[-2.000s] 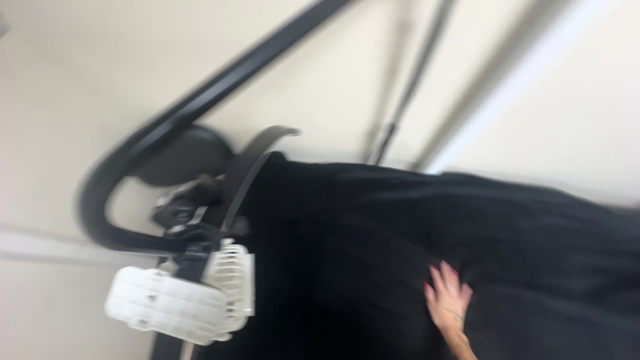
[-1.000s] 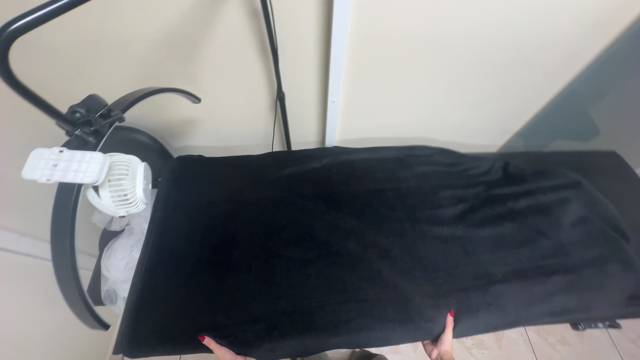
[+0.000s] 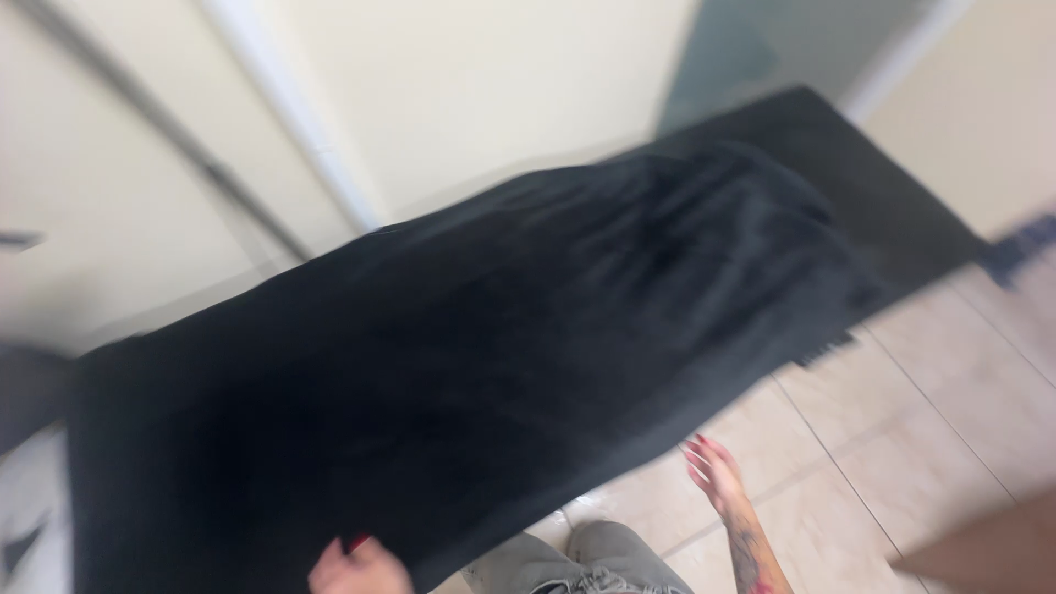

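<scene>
A black soft cloth point(image 3: 462, 355) with creases toward its right end lies spread over a long, narrow padded table or bed point(image 3: 874, 190), whose dark bare end shows at the upper right. My left hand point(image 3: 359, 568) is at the cloth's near part at the bottom, blurred, with its fingers curled; whether it pinches the fabric is not clear. Just off the near edge of the cloth, over the floor, my right hand point(image 3: 716, 474) hangs with fingers apart, holding nothing.
Behind the table runs a pale wall point(image 3: 511, 74) with a white vertical strip point(image 3: 289, 107) and a thin dark pole point(image 3: 190, 148). White material point(image 3: 37, 503) shows at the left edge. Floor tiles point(image 3: 825, 445) lie on the near right, and a brown blurred surface point(image 3: 990, 544) is at the lower right corner.
The view has swung right and tilted. My right hand, at the cloth's near edge one second ago, is now apart from it. The white fan seen earlier is out of view.
</scene>
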